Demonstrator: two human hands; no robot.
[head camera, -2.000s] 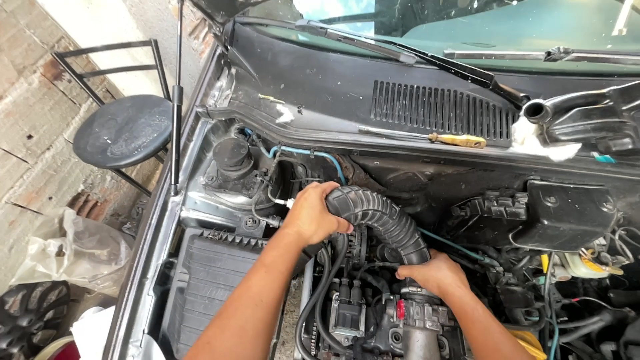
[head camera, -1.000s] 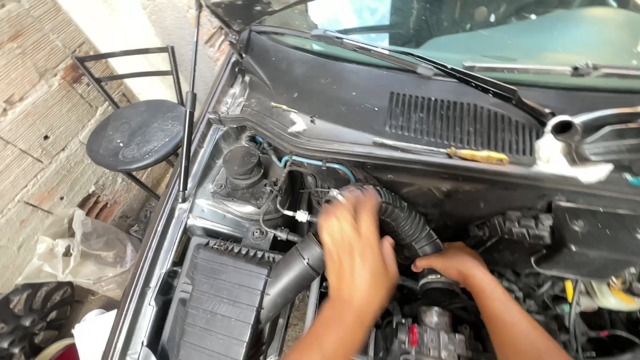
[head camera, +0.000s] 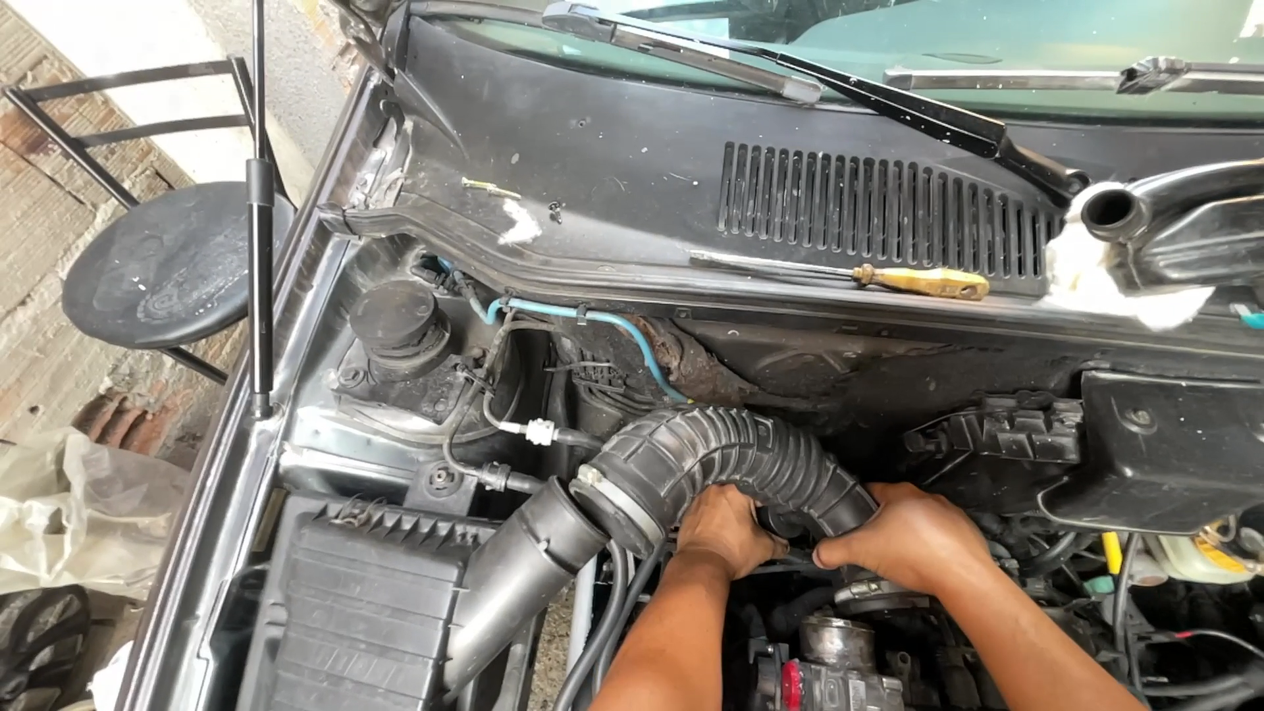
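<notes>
A black corrugated air intake hose (head camera: 746, 444) arches over the engine bay. My right hand (head camera: 904, 538) grips its right end, thumb on the near side. Under the arch, my left hand (head camera: 726, 528) reaches in against the hose's underside, its fingers partly hidden. The hose's left end, with a metal hose clamp (head camera: 620, 509), lies close beside the open mouth of the air filter housing's duct (head camera: 528, 583); whether they touch is unclear. Below my right hand is another clamp (head camera: 882, 592), above the metal throttle body (head camera: 837, 642).
The ribbed air filter housing (head camera: 360, 612) is at lower left. A yellow-handled screwdriver (head camera: 923, 280) lies along the cowl edge, near a black plastic duct (head camera: 1200, 222) on white cloth. A hood strut (head camera: 260, 286) rises at left, with a black chair (head camera: 163, 262) beyond.
My left hand has moved from the top of the hose to beneath its arch. The filter housing's duct, out of sight two seconds ago, now stands by the hose's left end.
</notes>
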